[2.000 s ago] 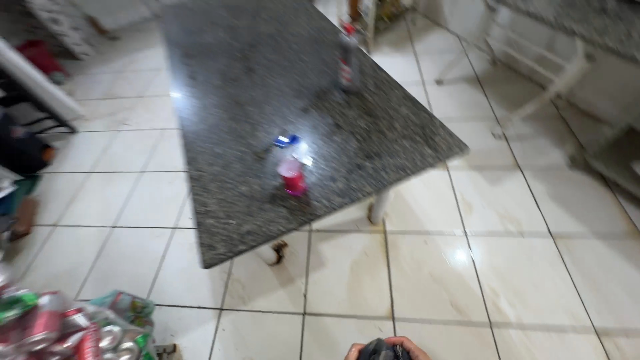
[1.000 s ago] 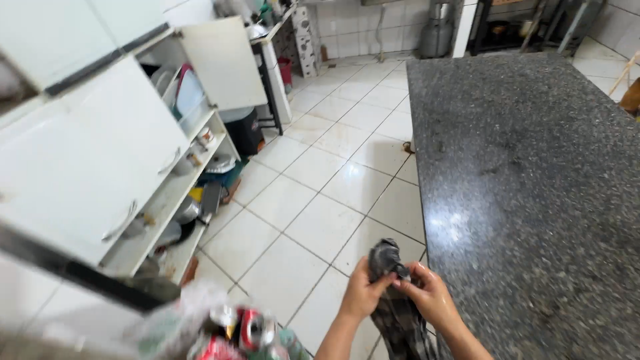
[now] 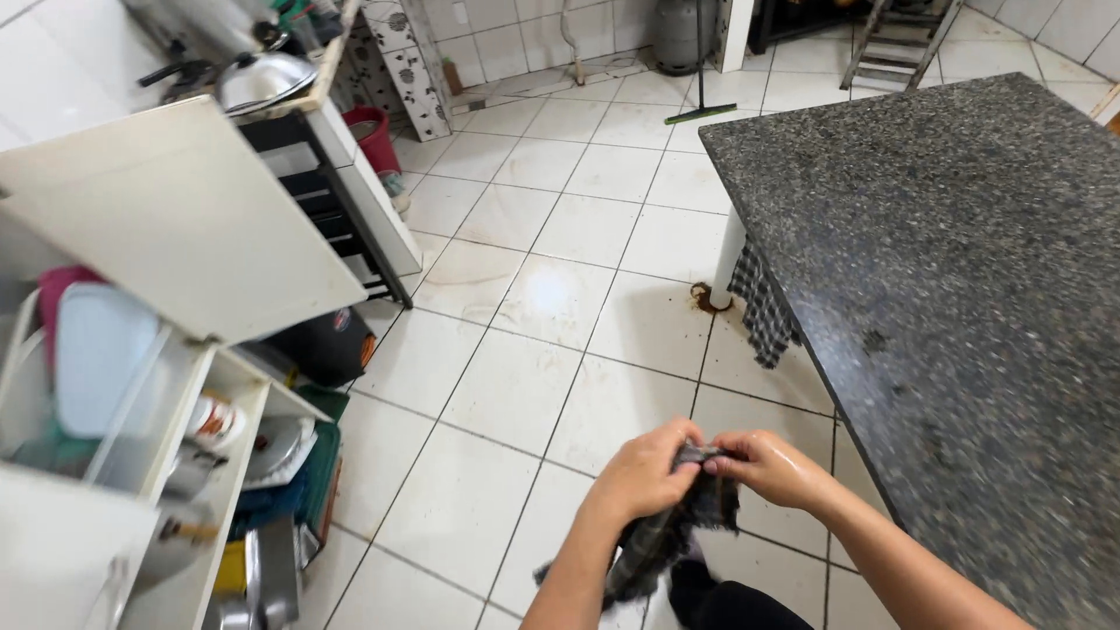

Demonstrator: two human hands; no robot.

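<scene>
My left hand (image 3: 643,472) and my right hand (image 3: 770,465) are close together at the lower middle of the head view, both gripping the upper edge of a dark, frayed cloth (image 3: 652,551). The cloth hangs below my fingers above the tiled floor, partly behind my left forearm. To the right of my hands stands a table with a dark granite top (image 3: 927,262). A checkered cloth (image 3: 766,315) hangs beneath its near-left edge, beside a white table leg (image 3: 728,254).
At left, a white cabinet door (image 3: 175,227) stands ajar above shelves with pans and containers. A red bucket (image 3: 374,140), a squeegee (image 3: 700,114), a gas cylinder (image 3: 685,35) and a stepladder (image 3: 901,44) stand farther back. A person's dark-clad leg (image 3: 735,608) shows below.
The view has swung widely. My hands, at the bottom edge two seconds ago, are now fully in sight. The cloth, bunched at its top one second ago, now has its upper edge spread between my fingers.
</scene>
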